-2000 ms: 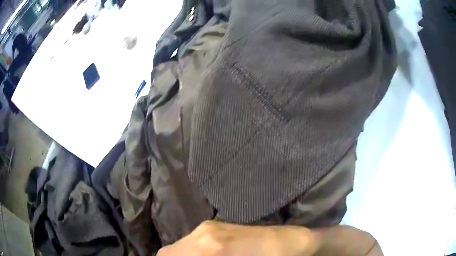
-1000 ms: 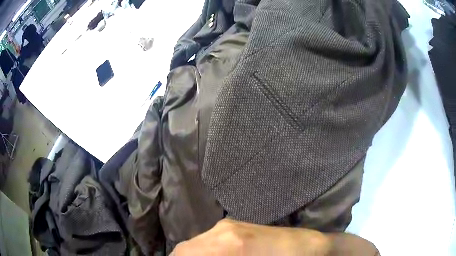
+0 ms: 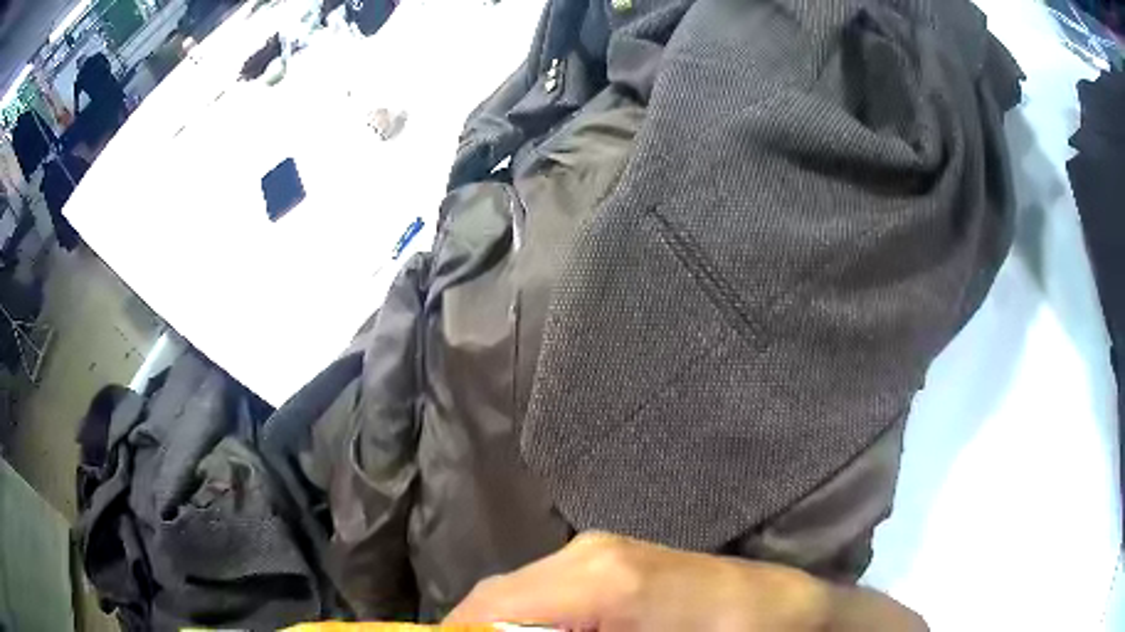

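A dark grey-brown woven jacket [image 3: 790, 247] lies spread on the table, its front panel with a slanted welt pocket [image 3: 706, 274] facing up. Its shiny brown lining [image 3: 475, 370] shows on the left side. Small gold-coloured buttons [image 3: 554, 77] show near the top. My right hand [image 3: 666, 590] is at the bottom edge, in front of the jacket's lower hem, its fingers partly cut off. An orange strip of fried dough stick [image 3: 358, 627] shows under its fingers at the very edge, with a bit of white beside it. My left hand is out of the picture.
The white table [image 3: 197, 272] bears a black rectangle [image 3: 283, 188], a small blue item [image 3: 407, 236] and a pale lump [image 3: 385, 122]. A crumpled dark jacket pile [image 3: 197, 494] hangs at the lower left. Dark cloth [image 3: 1102, 185] lies at the right edge. Tiled floor shows at left.
The view has shifted, so the jacket and table items appear farther right. My right hand stays at the bottom edge. The orange strip has come into view at the bottom.
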